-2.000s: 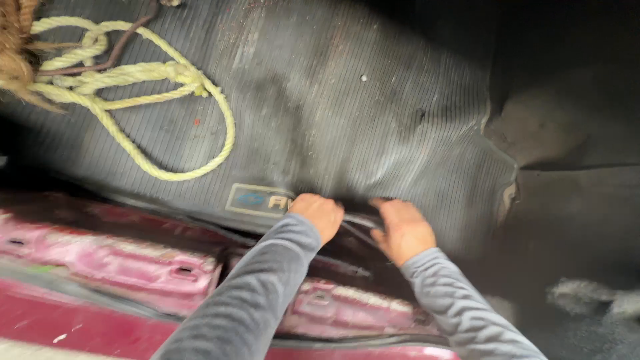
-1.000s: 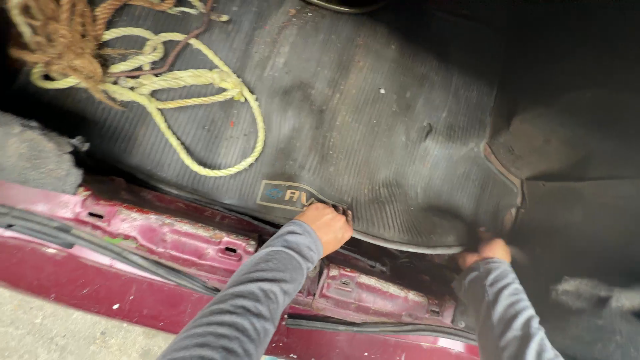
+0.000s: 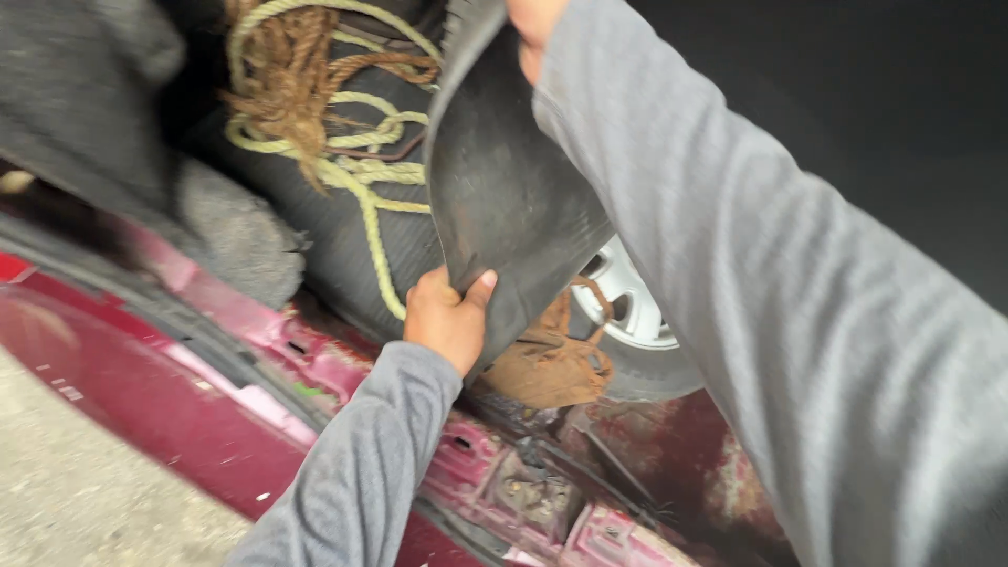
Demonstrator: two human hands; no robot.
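A black ribbed rubber mat [image 3: 520, 181] is folded up, its smooth underside showing. My left hand [image 3: 453, 315] grips its near edge, thumb on the underside. At the top of the view my right hand [image 3: 538, 31] is at the raised part of the mat, its fingers partly cut off by the frame. Beneath the lifted mat lie a spare wheel with a silver rim [image 3: 626, 295] and a brown cloth bag [image 3: 551, 366]. Yellow rope [image 3: 370, 228] and frayed brown rope [image 3: 295, 79] rest on the part of the mat that is still flat.
The worn red sill [image 3: 465, 449] of a vehicle's cargo area crosses below my hands, with a dark rubber seal and the red bumper [image 3: 157, 402] nearer me. Grey felt lining [image 3: 236, 228] hangs at the left. Concrete ground [image 3: 87, 472] shows at the lower left.
The mat's right part, flat one second ago, is now lifted and folded back, exposing the wheel and bag. My right hand has risen with it. The view has turned noticeably.
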